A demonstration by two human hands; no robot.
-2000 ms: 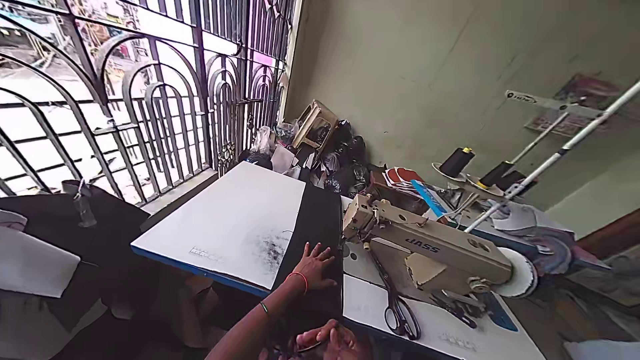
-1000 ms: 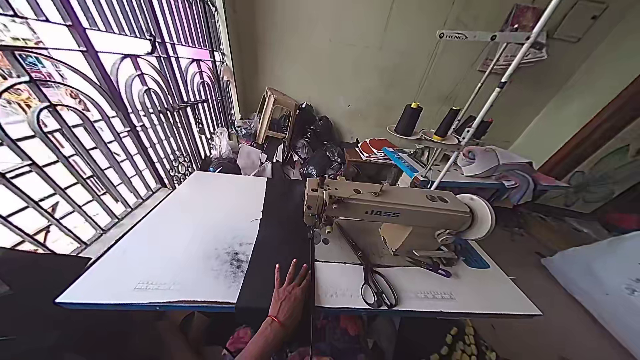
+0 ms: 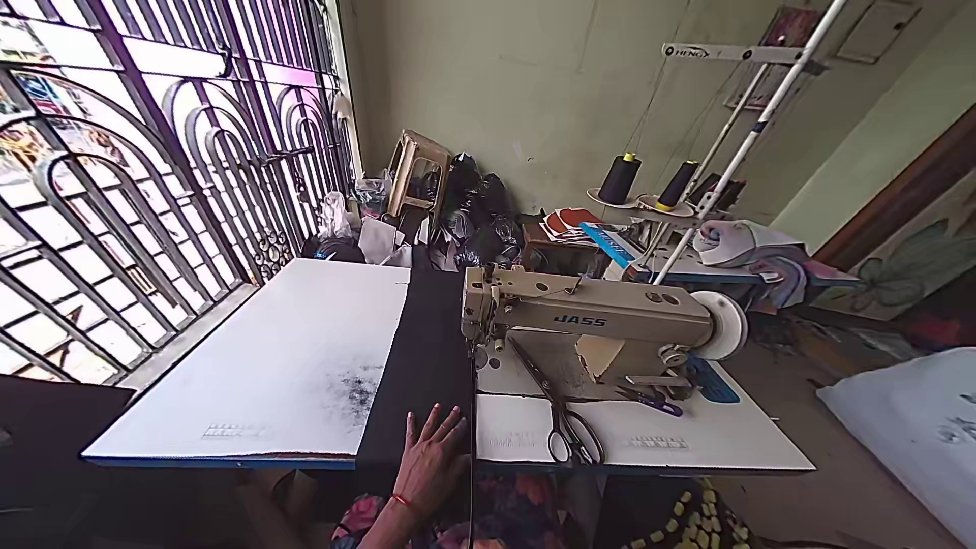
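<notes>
My left hand point(image 3: 433, 461) lies palm down with fingers spread on a long strip of black fabric point(image 3: 427, 335). The strip runs across the white sewing table point(image 3: 252, 366) and over its front edge. Its right side passes beside the needle area of a beige JASS sewing machine point(image 3: 587, 309). A narrow dark edge or band hangs straight down just right of my hand. Black-handled scissors point(image 3: 568, 427) lie on the table below the machine arm, with small purple-handled snips point(image 3: 652, 400) to their right. My right hand is out of view.
Black thread cones point(image 3: 619, 179) stand on a thread stand behind the machine. A second table point(image 3: 724, 271) holds folded cloth. Black plastic bags point(image 3: 480, 213) and a stool point(image 3: 419, 175) sit against the wall. A metal grille point(image 3: 191, 168) is at left, a white sack point(image 3: 915, 427) at right.
My right hand, seen low beside the left two seconds ago, has left the view. My left hand stays spread on the black fabric. The view has turned.
</notes>
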